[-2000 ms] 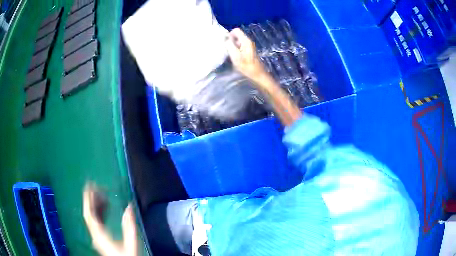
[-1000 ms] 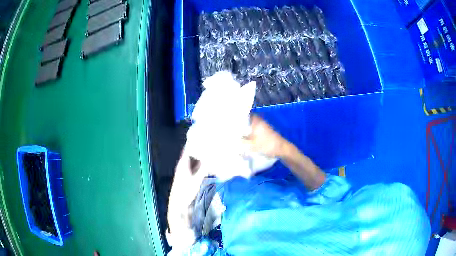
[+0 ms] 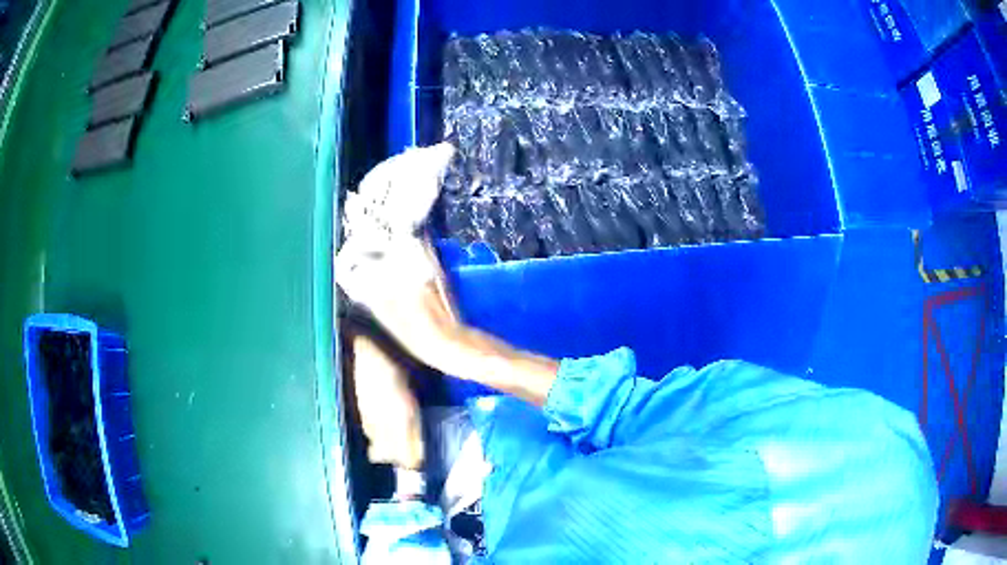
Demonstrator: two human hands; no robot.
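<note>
A crumpled white sheet (image 3: 406, 190), overexposed, is bunched over the gap between the green bench and the large blue box. My right hand (image 3: 387, 276) is closed on its lower part, fingers blurred together with it. My left hand (image 3: 370, 326) comes up from below, close against my right hand and mostly hidden by it. Its fingers and hold cannot be made out. The bagged dark housings (image 3: 596, 144) lie uncovered in close rows inside the large blue box (image 3: 652, 304).
On the green bench (image 3: 232, 287) are dark flat housings (image 3: 237, 81) in two rows at the far end. A blue parts bin (image 3: 122, 441) with small black pieces stands at the near left. More blue boxes (image 3: 955, 121) with white print stand at the upper right.
The white sheet has come off the bagged housings and moved left, now crumpled smaller. My left hand has moved from over the bench to beside my right hand. The view has shifted.
</note>
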